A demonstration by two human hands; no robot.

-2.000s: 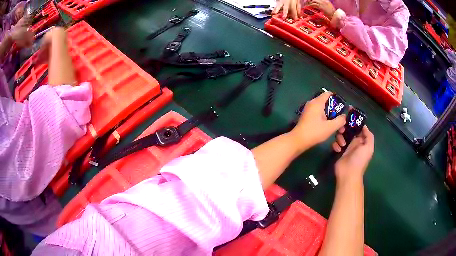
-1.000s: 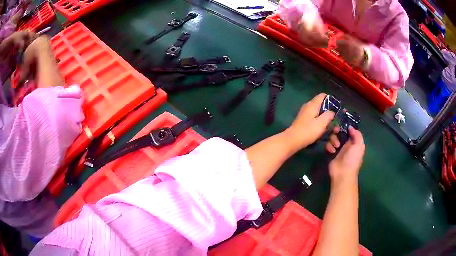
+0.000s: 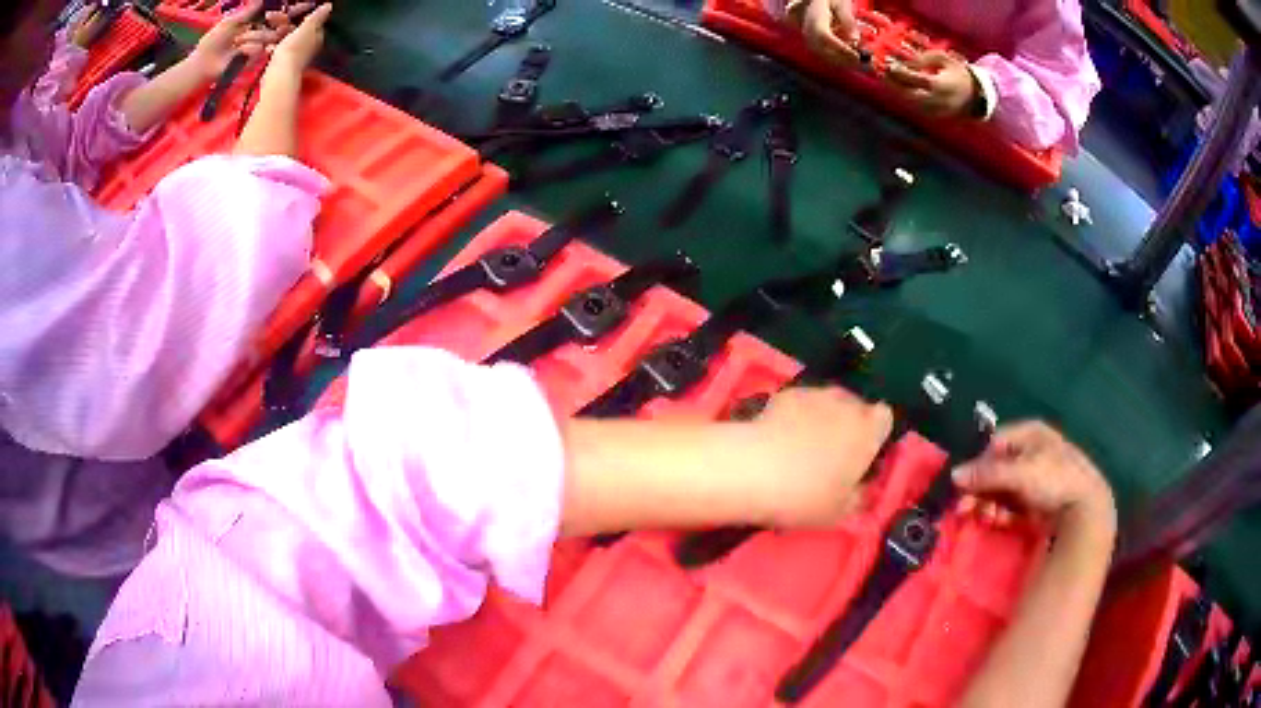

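A red tray (image 3: 678,629) lies in front of me, with several black smartwatches face down across it, grey backs showing. One smartwatch (image 3: 595,313) lies near its left part, another (image 3: 674,367) beside it. My left hand (image 3: 827,450) is low over the tray's middle; a dark strap shows by its fingertips, and its grip is partly hidden. A watch beside this hand is partly covered. My right hand (image 3: 1034,477) pinches the upper strap of a smartwatch (image 3: 910,537) lying at the tray's right part.
Loose black watches (image 3: 781,152) lie on the green bench (image 3: 1016,311). Stacked red trays (image 3: 401,145) stand at the left by a neighbouring worker's arms. A worker opposite handles small parts over a red tray (image 3: 1023,163). A dark post (image 3: 1189,180) rises at the right.
Both hands have come back from over the bench, where they held two watches with displays lit at first, to the tray. More face-down watches now show there. The view has shifted.
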